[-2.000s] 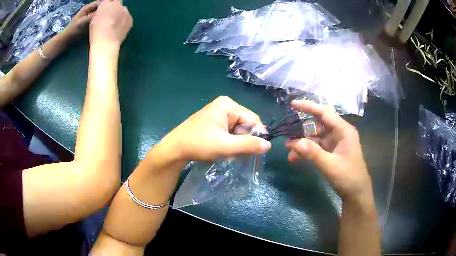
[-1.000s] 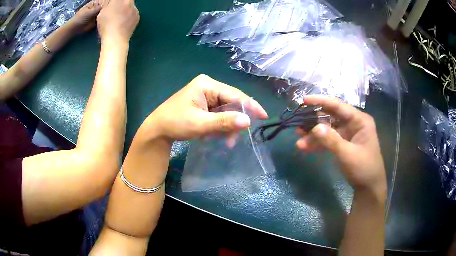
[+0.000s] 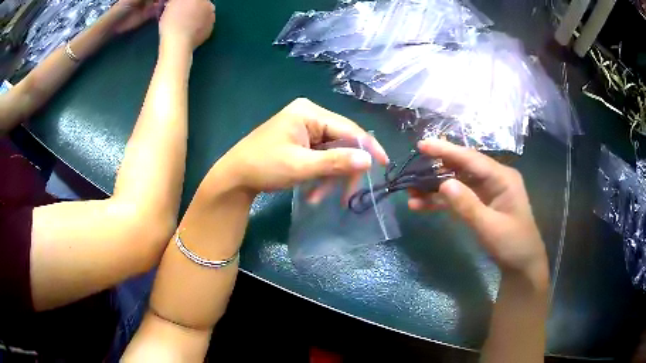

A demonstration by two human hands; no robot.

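My left hand (image 3: 304,152) pinches a clear zip-lock bag (image 3: 326,227) near its seal strip, between thumb and fingers. The bag hangs over the green bench with its open edge to the right. My right hand (image 3: 478,195) holds a coiled black cable (image 3: 404,181) at its right end, where small pale connector tips show by the fingers. The cable's looped left end overlaps the bag's mouth and shows dark at the seal strip, seemingly just inside. Both hands are bare and raised above the bench.
A large heap of clear bags (image 3: 439,64) lies beyond my hands. A smaller bag heap (image 3: 623,205) is at the right, below yellow-green strips (image 3: 616,88). Pale upright bars (image 3: 584,25) stand at upper right. Another person's arms (image 3: 152,135) reach across at left, near more bags (image 3: 67,32).
The crumpled bag at my left hand now hangs flat and spread. The cable went from bunched between my hands to held by my right hand, its loop now at the bag's mouth.
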